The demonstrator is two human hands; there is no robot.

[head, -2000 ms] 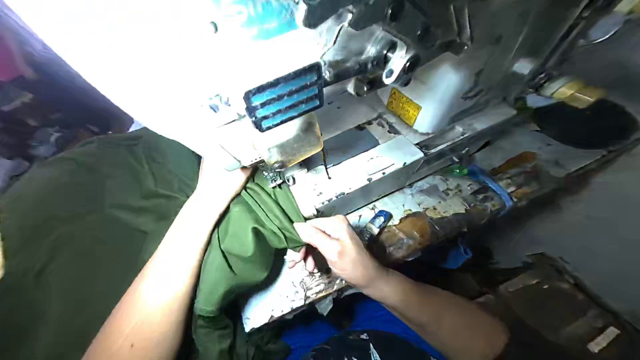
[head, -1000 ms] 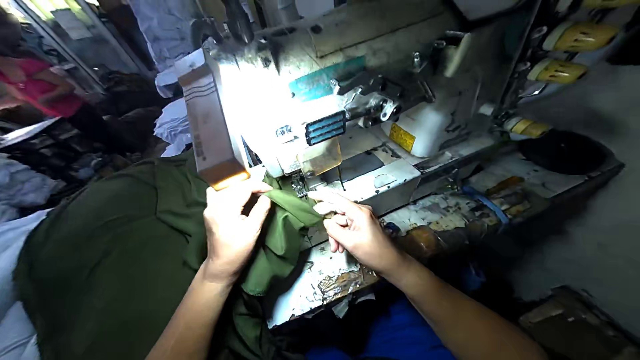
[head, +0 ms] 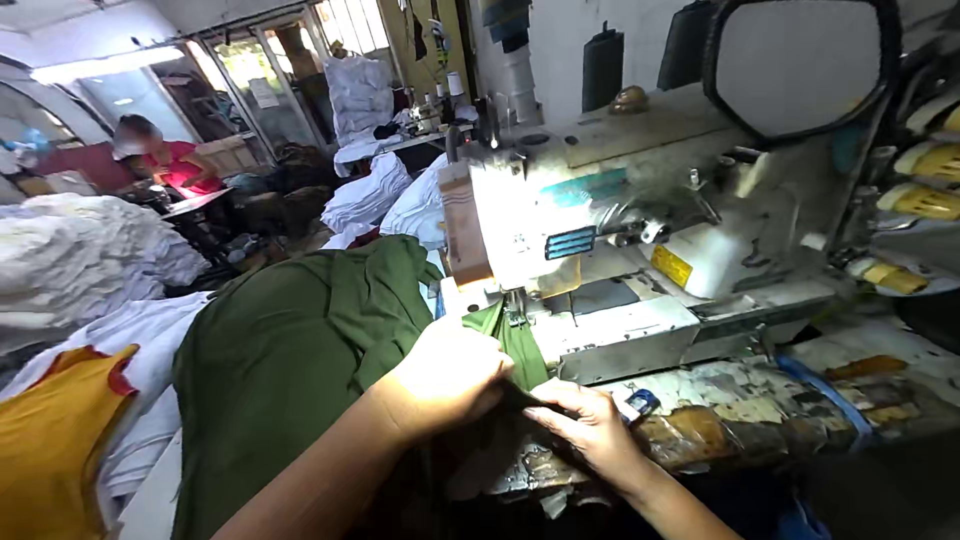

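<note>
Green knit fabric (head: 300, 345) lies heaped left of an industrial sewing machine (head: 637, 172), and part of it runs under the presser foot (head: 516, 307). My left hand (head: 450, 367) grips the fabric just in front of the foot, fingers curled. Lower and to the right, my right hand (head: 589, 424) pinches a dark, shaded fold of the cloth between thumb and fingers. The fold is stretched between both hands. A bright lamp glare covers the machine's head, and the needle itself is hard to make out.
White cloth piles (head: 82, 255) and a yellow garment with red trim (head: 67, 412) lie at left. Yellow thread cones (head: 926, 202) stand at right. A small blue object (head: 641, 403) rests on the worn table edge (head: 690, 442). A person in a pink top (head: 184, 169) sits farther back.
The view has swung up and left. My left hand has closed into a curled grip, and both hands have come down in front of the presser foot, holding the cloth lower than a second ago.
</note>
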